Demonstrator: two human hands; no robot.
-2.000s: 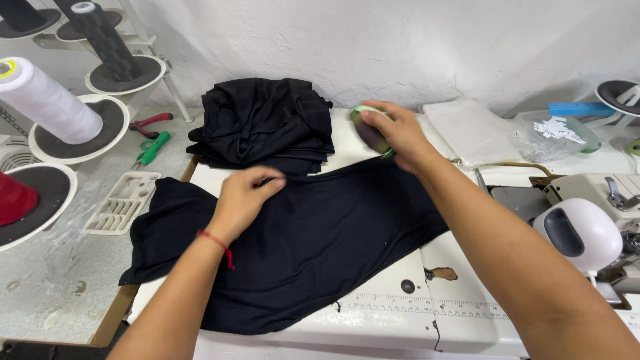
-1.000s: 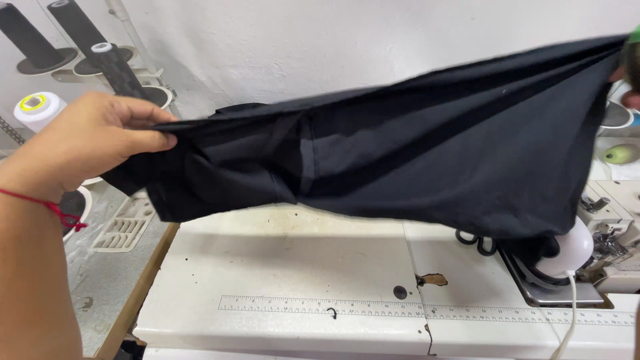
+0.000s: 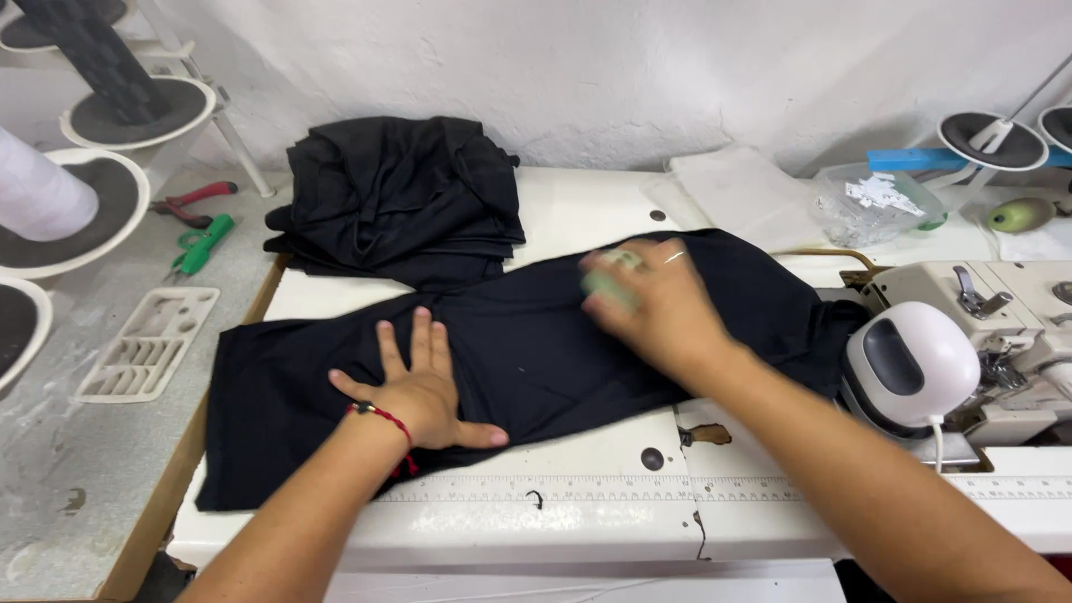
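A long black fabric garment piece (image 3: 553,352) lies spread across the white sewing table (image 3: 586,523). My left hand (image 3: 414,394), with a red cord bracelet, presses flat on it, fingers spread. Over its middle right part is my right hand (image 3: 657,301), blurred by motion and curled around a small pale green object (image 3: 615,280) whose kind I cannot tell. Behind the piece sits a pile of folded black fabric (image 3: 406,197). The right end of the piece bunches beside a small white device with a cable (image 3: 913,360).
An overlock sewing machine (image 3: 1030,327) stands at right, near a plastic container of white labels (image 3: 879,197). On the grey side table are green thread snips (image 3: 201,243), red-handled pliers (image 3: 197,201), a bobbin tray (image 3: 151,343) and thread cones. A printed ruler strip (image 3: 586,488) runs along the front.
The black piece, held up and stretched between both hands a second ago, now lies on the table. My left hand has let go of its edge and rests flat on it.
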